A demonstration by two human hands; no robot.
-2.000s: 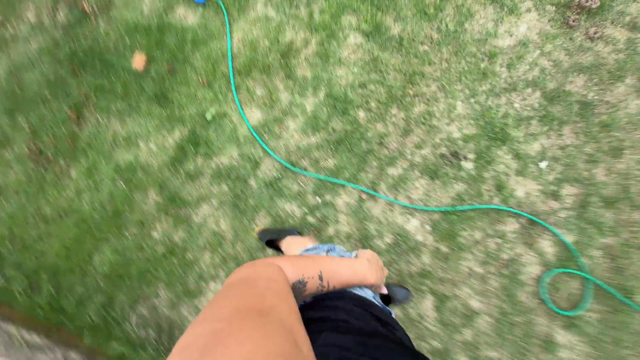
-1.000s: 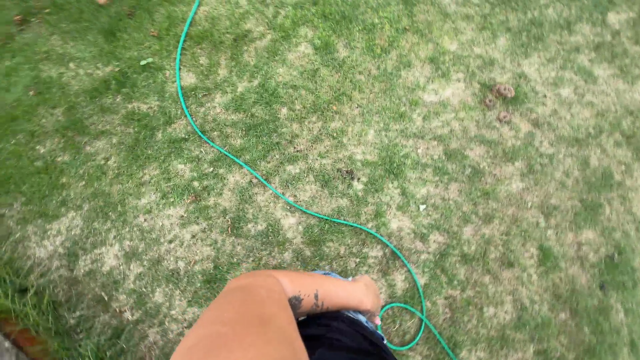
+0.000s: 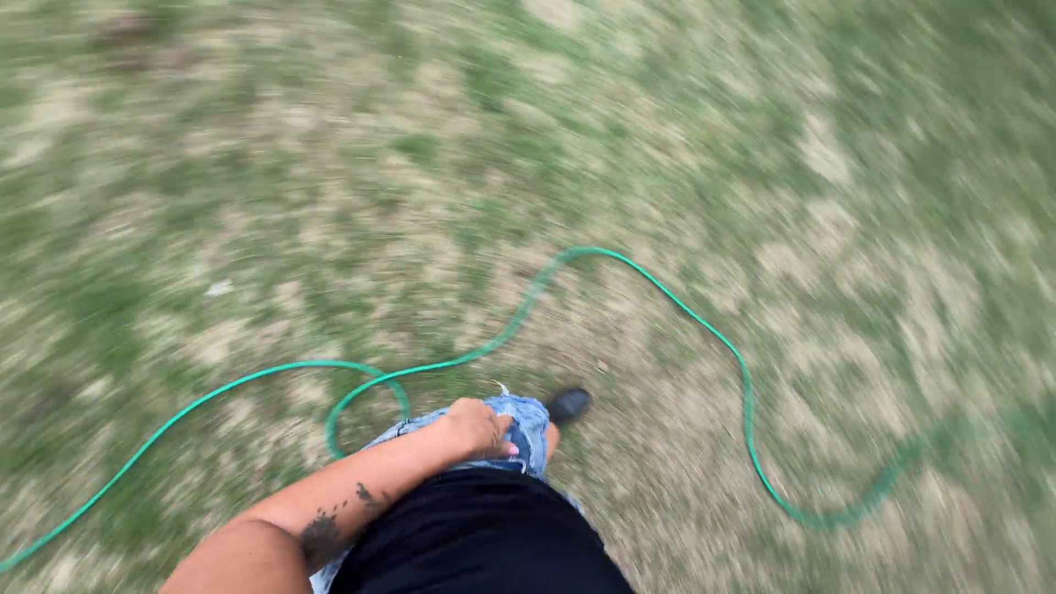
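My left hand rests against the front of my denim shorts, below the hem of a black top. Its fingers look curled, but whether they grip anything is hidden. Dark marks show on the forearm. My right hand is out of the picture. A thin green garden hose winds across the grass from the lower left to the right edge, with a loop just beyond my forearm.
Patchy, partly dry lawn fills the view, blurred by motion. One dark shoe is on the grass beside the shorts, close to the hose. A small pale scrap lies to the left.
The view has swung along the lawn, so the hose loop now lies left of my hand and more hose shows at the right. My left hand stays at the shorts.
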